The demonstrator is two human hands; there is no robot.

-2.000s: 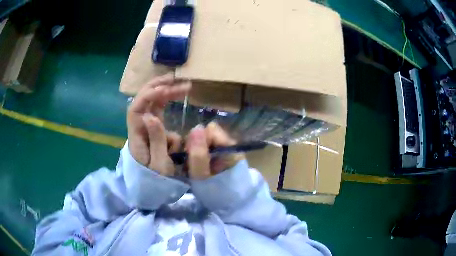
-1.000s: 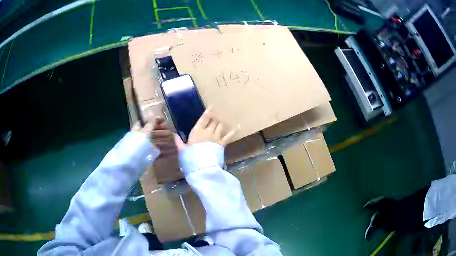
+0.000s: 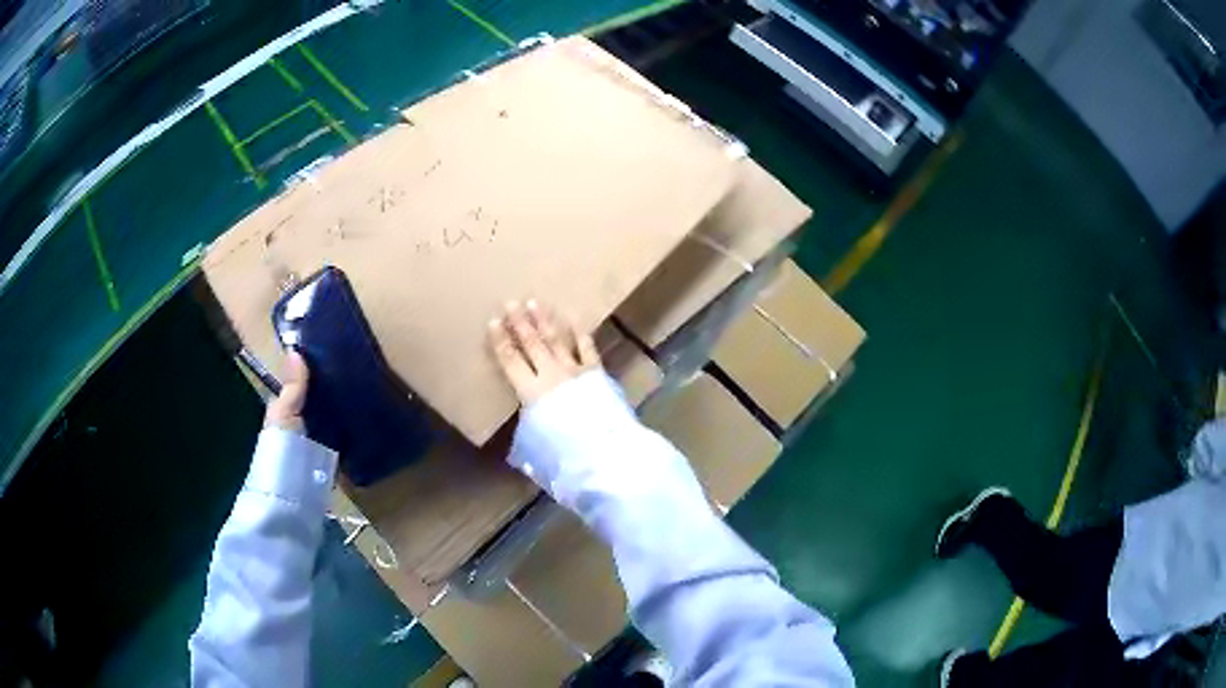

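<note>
A tan cardboard sheet [image 3: 538,175] with faint handwriting lies on top of stacked cartons. A black smartphone [image 3: 325,316] lies at its near left part, with a dark area running on below it. My left hand [image 3: 289,393] is at the phone's left edge, with a slim dark stick, seemingly the marker pen [image 3: 256,371], sticking out from it. Whether the hand also grips the phone is unclear. My right hand [image 3: 538,347] is flat on the sheet near its front edge, fingers apart, holding nothing.
Taped cartons [image 3: 787,336] with clear plastic between layers stand under the sheet. A white-framed device [image 3: 834,88] is at the upper right. A person's sleeve [image 3: 1183,551] and dark-clad legs show at the right edge. The green floor has yellow lines.
The view has turned, so the cartons appear tilted further. My right hand has moved from beside the phone to the sheet, right of it. My left hand is now at the phone's left edge.
</note>
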